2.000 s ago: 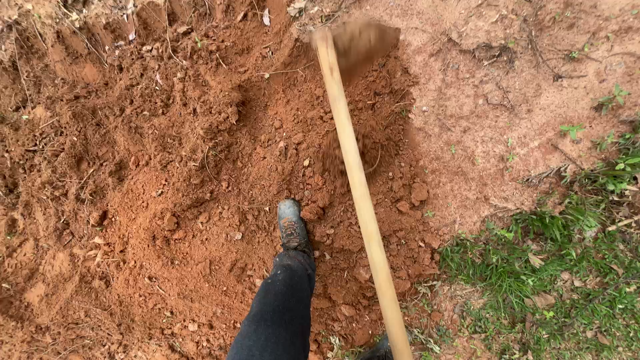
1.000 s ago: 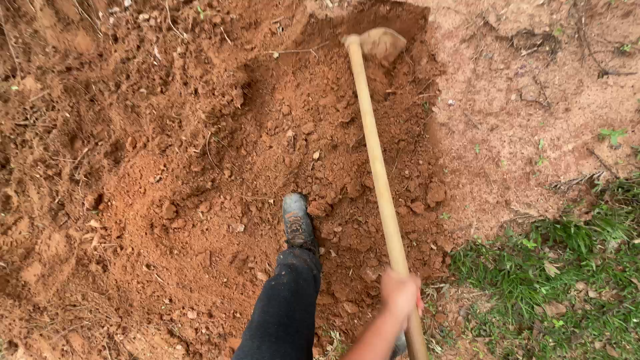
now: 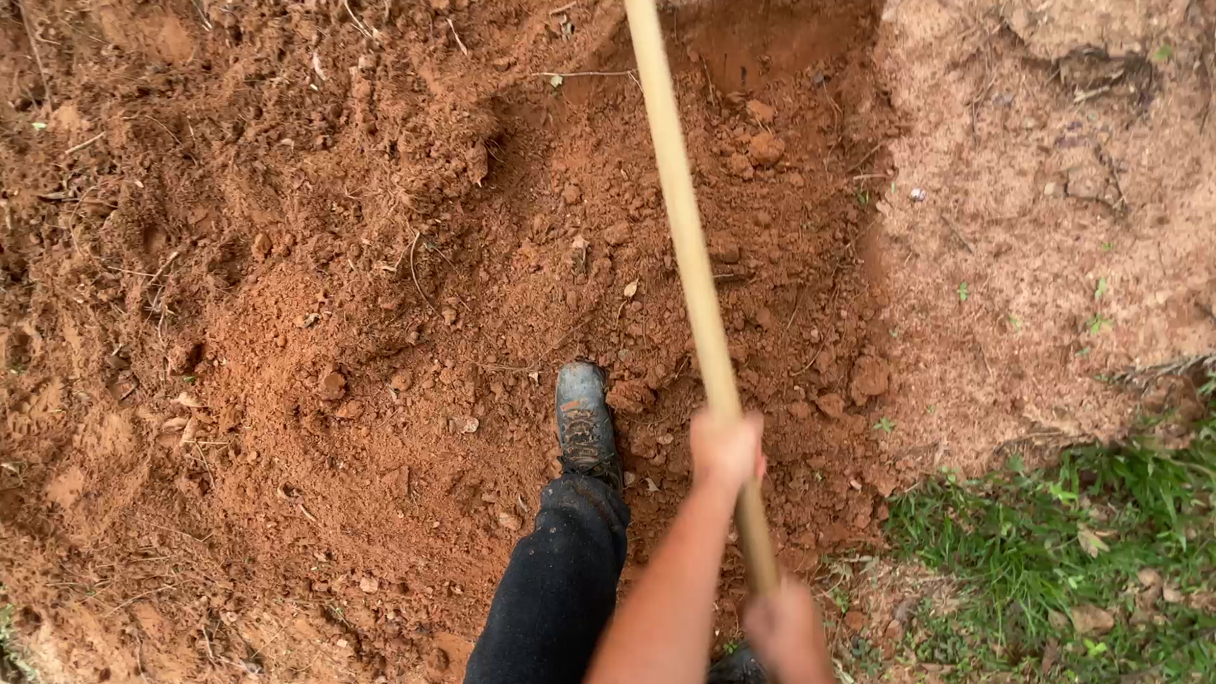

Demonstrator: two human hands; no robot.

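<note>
A long wooden handle (image 3: 698, 266) runs from the top edge down to the lower right of the middle; the tool's head is out of view. My left hand (image 3: 726, 446) is closed round the handle, with its forearm reaching up from the bottom edge. Lower down, near the handle's end, my right hand (image 3: 784, 613) grips it too, somewhat blurred. Loose reddish soil (image 3: 570, 237) lies under the handle, and a dug hollow (image 3: 769, 57) with a steep edge shows at the top.
My boot (image 3: 586, 418) stands on the loose soil, left of the handle. Firm, paler ground (image 3: 997, 247) lies to the right, with grass (image 3: 1054, 541) at the lower right. Clods (image 3: 765, 147) lie in the hollow, and a second boot partly shows at the bottom edge.
The tool's head, in view at the hollow a second ago, has passed beyond the top edge. Two hands now show on the handle, where one showed then and none before that.
</note>
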